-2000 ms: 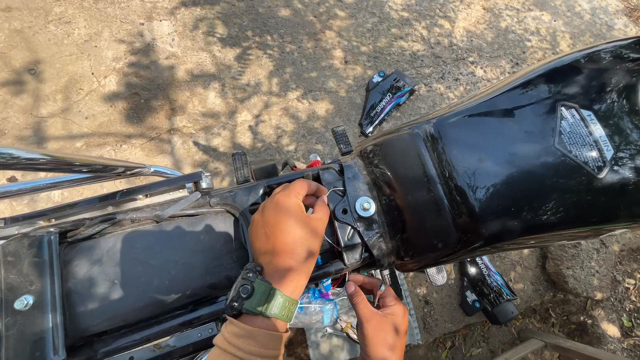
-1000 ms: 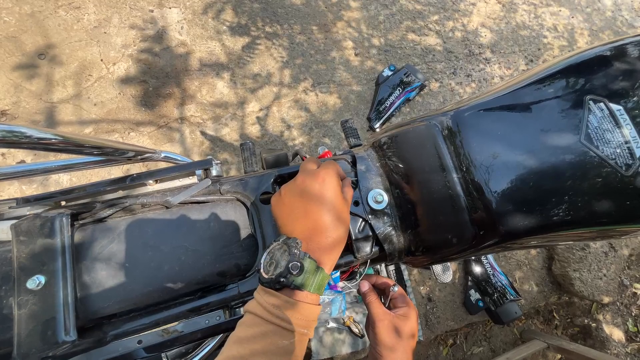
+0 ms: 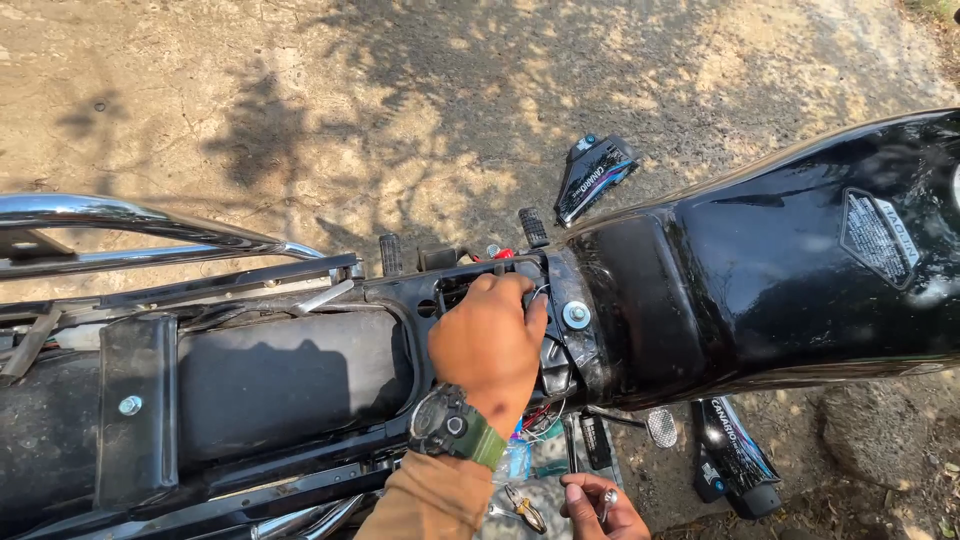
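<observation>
My left hand (image 3: 491,345), wearing a watch with a green strap, reaches down into the opening of the black motorcycle frame (image 3: 405,296), just behind the fuel tank (image 3: 765,262). Its fingertips are mostly hidden; a thin pale wire (image 3: 540,289) shows beside them, and whether they grip anything is unclear. A bolt with a washer (image 3: 576,315) sits in the tank's rear bracket. Low in the view, my right hand (image 3: 604,511) holds a small metal item with a shiny rounded end (image 3: 610,496). Red and white wires (image 3: 544,424) hang at the frame's near side.
Combination pliers (image 3: 527,510) and a small wrench (image 3: 504,512) lie below the frame. Black side covers lie on the ground, one beyond the bike (image 3: 596,180) and one on the near side (image 3: 735,457). A chrome rail (image 3: 150,225) runs along the left. Rough stone (image 3: 874,442) lies lower right.
My left hand has turned more downward over the frame opening, where a wire loop showed at its fingers two seconds ago. My right hand has drawn back toward the bottom edge.
</observation>
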